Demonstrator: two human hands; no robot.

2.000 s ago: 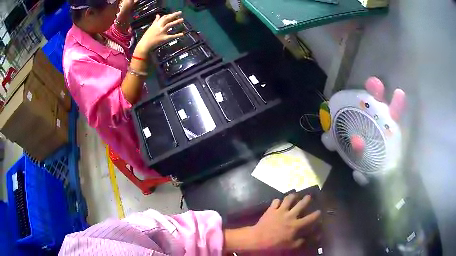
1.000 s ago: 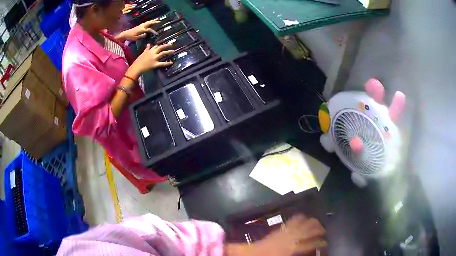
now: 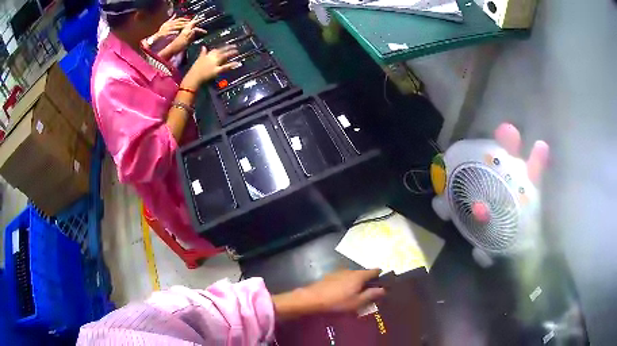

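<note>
My left hand [image 3: 333, 292] reaches in from the lower left over a dark tray at the bottom centre. Its fingers are apart, with no held item visible. Dark units [image 3: 399, 304] lie in this tray, blurred, with small white labels and yellow markings; one label is just below my fingertips. My right hand is not in view. A thick black tray stack [image 3: 270, 219] stands beyond my hand. Its top tray holds several glossy black units [image 3: 258, 162] in a row, each with a white label.
A co-worker in a pink smock [image 3: 132, 108] works over farther trays [image 3: 254, 93]. A cream paper sheet [image 3: 389, 243] lies between the stack and my tray. A white fan [image 3: 484, 199] stands right. Blue bins [image 3: 51, 277] and cartons [image 3: 51, 145] are left.
My left hand has moved left and up from the right part of the near tray, uncovering yellow markings. The co-worker's hands have shifted over the farther trays. The view has tilted slightly.
</note>
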